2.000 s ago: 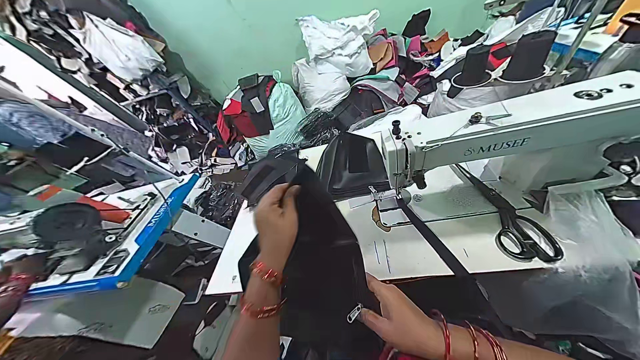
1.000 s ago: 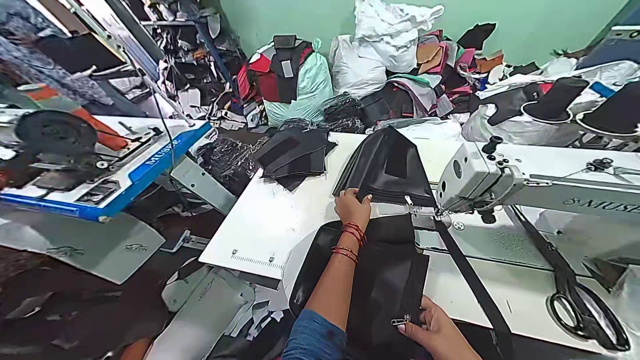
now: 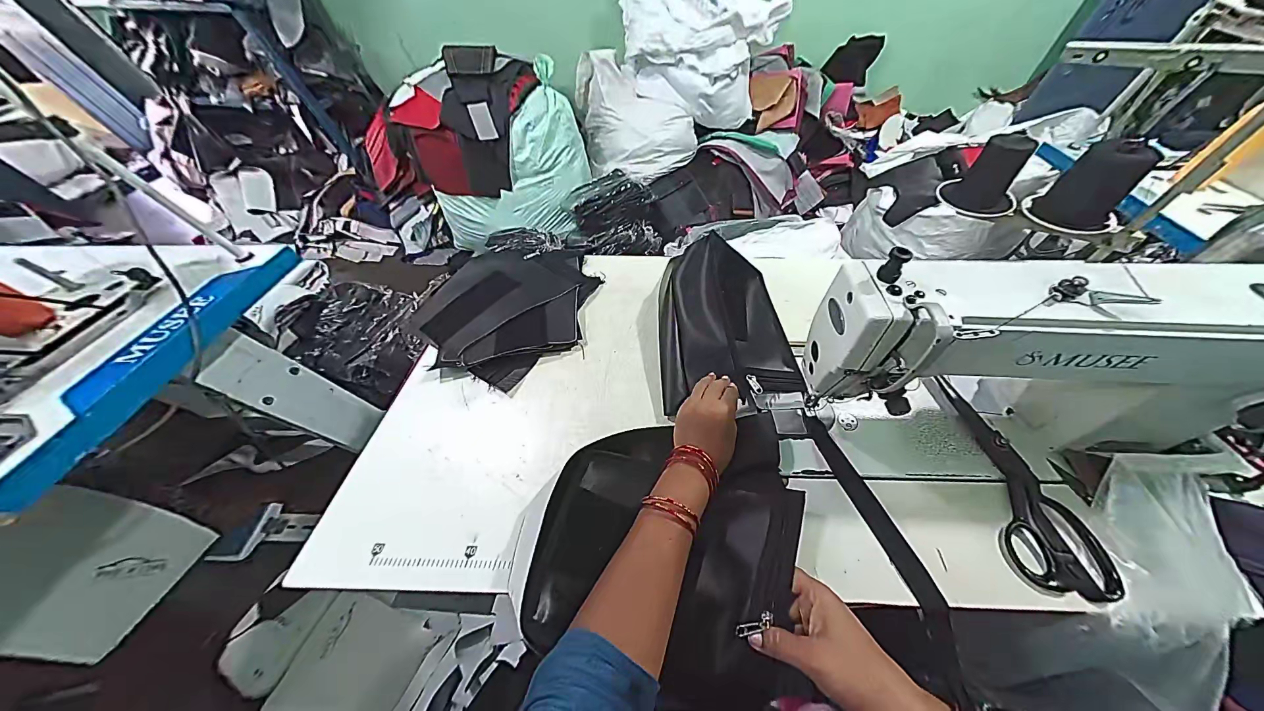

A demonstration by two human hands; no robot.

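My left hand point(image 3: 707, 420) rests on the upper part of a black bag panel point(image 3: 726, 533), just left of the presser foot of a white Musee sewing machine point(image 3: 987, 336). At the panel's lower right edge, my right hand point(image 3: 815, 637) grips the material beside a metal zipper pull point(image 3: 754, 624). Another black zippered piece point(image 3: 716, 316) lies beyond my left hand. From near the needle a black strap point(image 3: 879, 518) runs down over the table's front edge. What lies under my left palm is hidden.
Black cut pieces point(image 3: 509, 316) lie stacked on the white table point(image 3: 444, 464). Large black scissors point(image 3: 1027, 504) lie right of the strap. Thread cones point(image 3: 1091, 183) stand behind the machine. Another machine table point(image 3: 148, 365) is at left; bags and fabric scraps pile by the wall.
My left hand has left the dark piece it was raising two seconds ago and now lies near the presser foot. My right hand stays by the zipper pull. The view has shifted.
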